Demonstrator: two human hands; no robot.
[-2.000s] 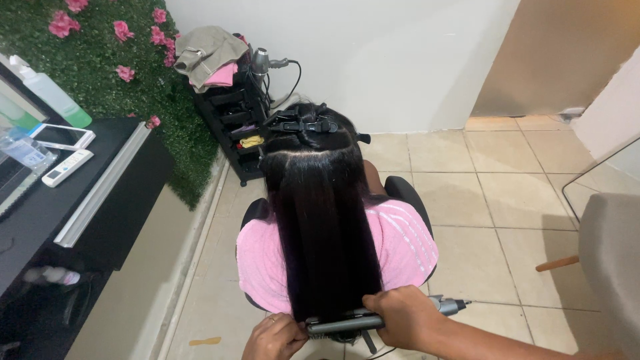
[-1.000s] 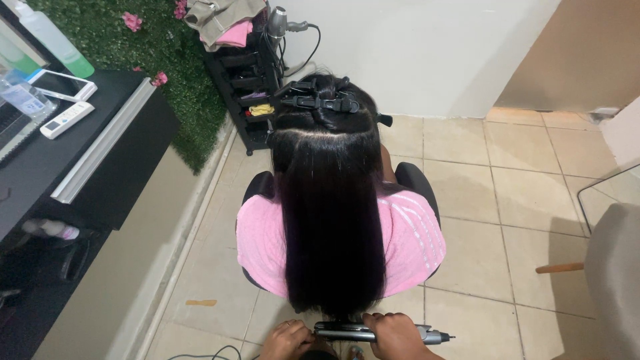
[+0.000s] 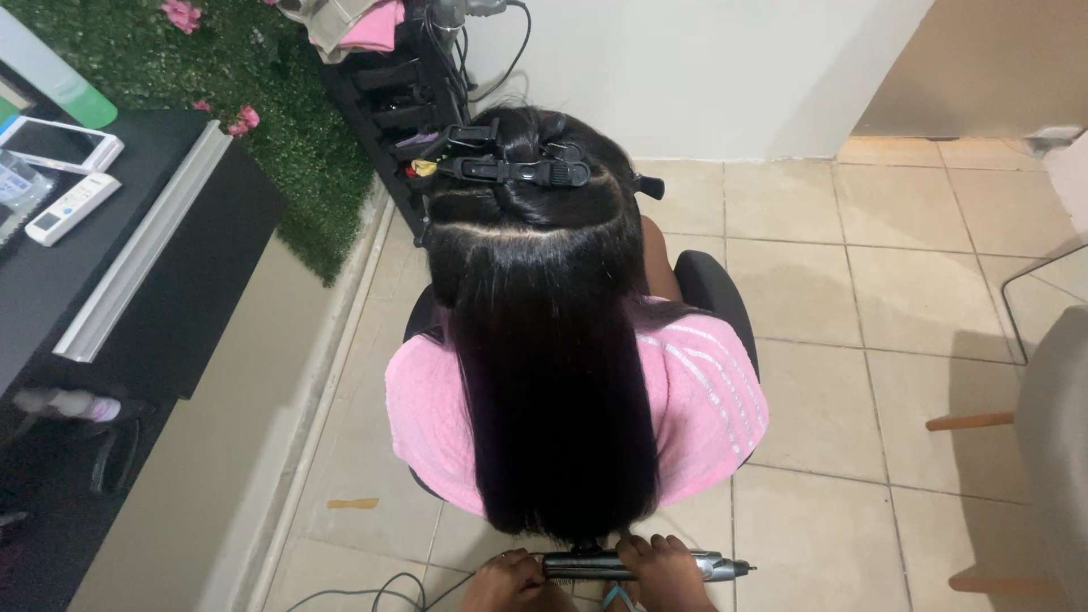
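Note:
A seated person's long, straight black hair (image 3: 557, 382) hangs down the back over a pink towel (image 3: 710, 399). Black hair clips (image 3: 518, 170) hold the upper hair above a horizontal parting. Just below the hair's ends lies a silver and dark hair straightener (image 3: 595, 565), roughly level, with a few strands reaching its plates. My right hand (image 3: 663, 569) is closed around its middle. At its left end is my left hand (image 3: 510, 578), fingers curled by a fine-toothed comb (image 3: 565, 581) that shows under the straightener; what exactly these fingers grip is partly hidden.
At left stands a black counter (image 3: 153, 127) with a phone (image 3: 64, 144), a white remote control (image 3: 72, 209) and a bottle. A black trolley (image 3: 395, 93) is beyond the person. A grey chair (image 3: 1054, 450) stands at right. A cable (image 3: 399, 586) trails at the bottom.
The hair's ends, at the straightener two seconds ago, now hang mostly free above it. Both hands and the straightener have moved down from the towel's lower edge. The view has shifted.

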